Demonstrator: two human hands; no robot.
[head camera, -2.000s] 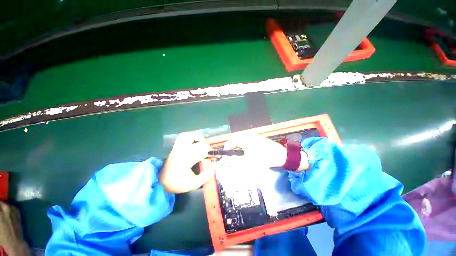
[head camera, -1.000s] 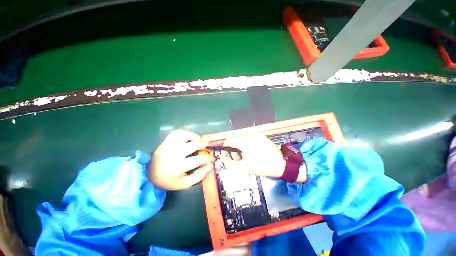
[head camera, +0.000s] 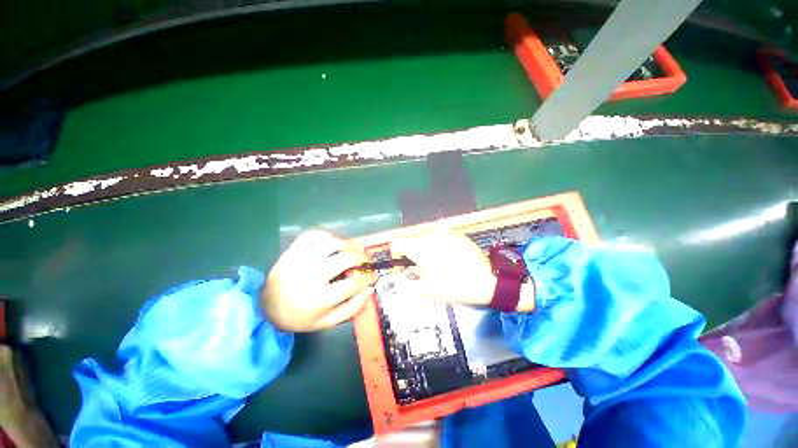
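The open-backed tablet (head camera: 429, 346) lies in its orange-red carrier tray (head camera: 472, 404), slightly tilted, on the green bench. Its pale-chipped board is on the left and the silver battery (head camera: 481, 339) beside it. My right hand (head camera: 446, 267) reaches over the top left part of the tablet and holds a slim dark tool (head camera: 388, 263) pointing left. My left hand (head camera: 317, 282) is at the tray's upper left corner, fingertips at the tool's tip, pinching a tiny orange-brown part (head camera: 360, 272). The part's shape is mostly hidden by the fingers.
A chipped white-brown edge (head camera: 350, 155) separates the bench from the green conveyor (head camera: 219, 114). A second tray (head camera: 646, 88) with a tablet stands there behind a grey post (head camera: 604, 74). Another tray is cut off at right. A dark patch (head camera: 437, 199) lies beyond my tray. Pink clothing (head camera: 757, 367) shows at right.
My left hand has moved slightly left from its earliest position, and its fingers have closed closer together. My right hand stays over the tablet with the tool. The conveyor tray appears farther right.
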